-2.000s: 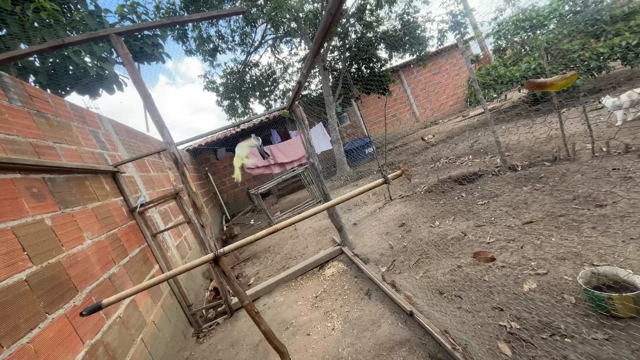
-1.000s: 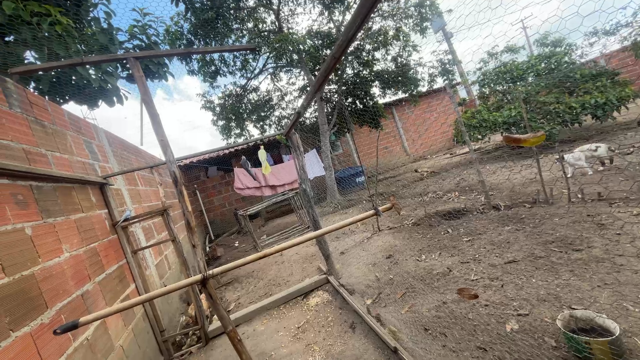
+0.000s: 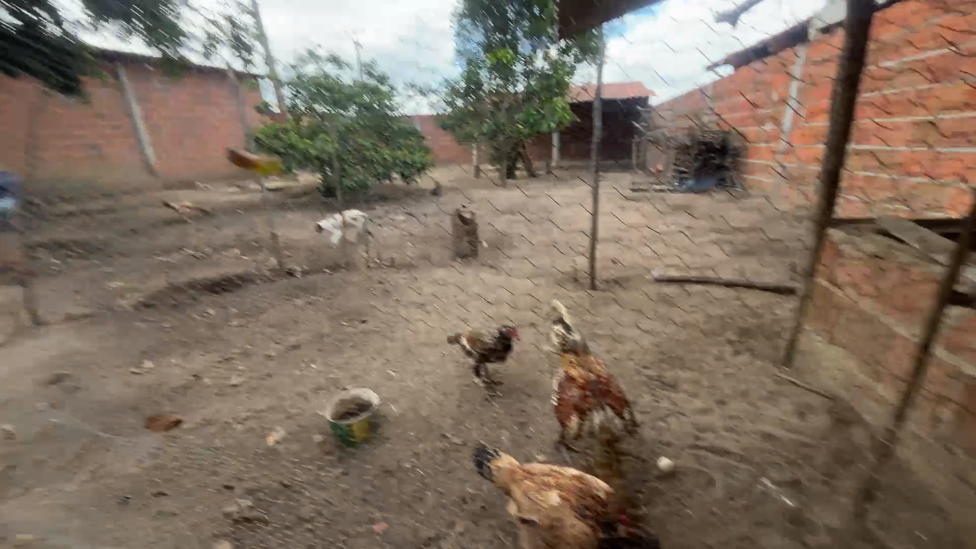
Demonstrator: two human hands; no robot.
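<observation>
Neither my left hand nor my right hand shows in the head view. Beyond a wire mesh, several chickens are on the bare dirt. A reddish-brown and white chicken stands right of the middle. Left of it is a smaller dark chicken. A tan chicken with a black tail is at the bottom edge, its head blurred. A round tub, pale at the rim and green and yellow below, sits on the ground to their left.
Thin wooden posts rise at the right beside a low brick wall. A wooden pole lies on the dirt. Farther back are a white animal, a short stump, a leafy bush and a stacked pile by the brick wall.
The view has swung far to the right. The chickens and the right-hand brick wall have come into view; the long pole and the hanging cloths are out of it.
</observation>
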